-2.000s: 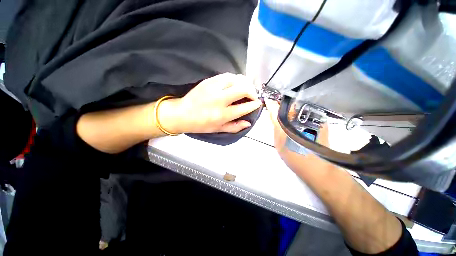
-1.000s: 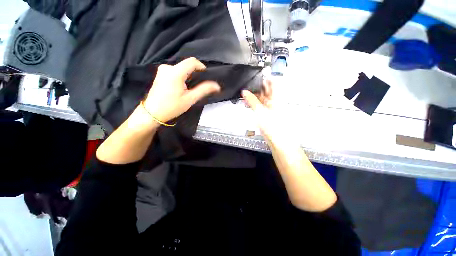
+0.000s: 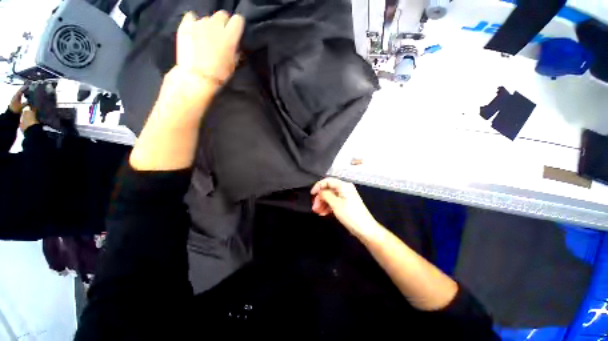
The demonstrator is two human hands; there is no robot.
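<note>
A large dark grey cloth (image 3: 260,133) lies bunched over the left part of the white sewing table (image 3: 427,143) and hangs over its front edge. My left hand (image 3: 210,46) is raised at the upper left over the cloth, fingers curled, seemingly gripping it. My right hand (image 3: 333,198) is at the table's front edge by the cloth's lower corner, fingers curled; whether it pinches the cloth is unclear. The presser foot and needle area (image 3: 387,60) is at the top, just beyond the cloth's right corner.
Notched black scraps (image 3: 509,112), a blue object (image 3: 563,57), a brown tag (image 3: 567,176) and a black flat rectangle (image 3: 593,156) lie on the right. A grey vented machine (image 3: 73,45) and another person's hands (image 3: 27,110) are at left. Grey panels (image 3: 520,266) on blue plastic are below right.
The cloth has come away from the presser foot and is bunched nearer the front edge. My left hand has moved up and left. My right hand has moved down from the needle to the front edge.
</note>
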